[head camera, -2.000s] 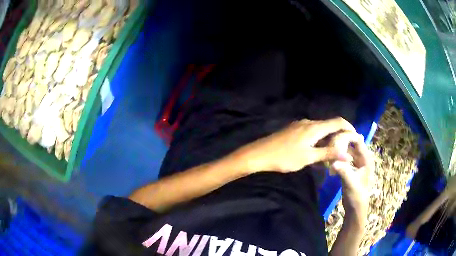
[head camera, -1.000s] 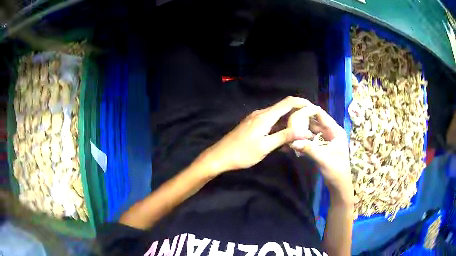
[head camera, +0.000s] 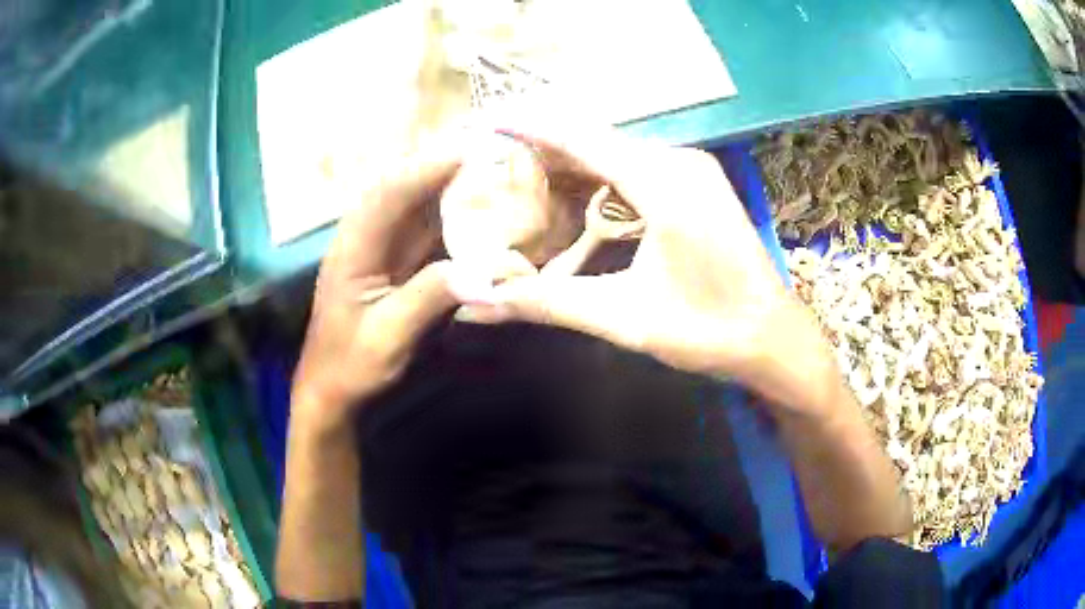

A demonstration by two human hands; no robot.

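Note:
A pale beige moulded piece (head camera: 494, 208), rounded and overexposed, is held between both hands in front of the work board. My left hand (head camera: 378, 280) grips it from the left, with the thumb along its lower side. My right hand (head camera: 684, 256) meets it from the right, thumb and fingers touching it. A smaller beige piece (head camera: 585, 246) with a looped end sticks out between the right thumb and fingers. Glare and the fingers hide where the two pieces meet.
A white-looking work board (head camera: 327, 131) lies on the green bench (head camera: 833, 66), with thin sticks (head camera: 506, 77) near its middle. A blue crate (head camera: 1021, 256) of small beige parts is at right. A green crate (head camera: 226, 506) of larger pieces is at lower left. A clear-sided box (head camera: 220, 143) stands at left.
The view has shifted up from the lap to the bench. Both hands are now in front of the board, and the pale rounded piece shows between them.

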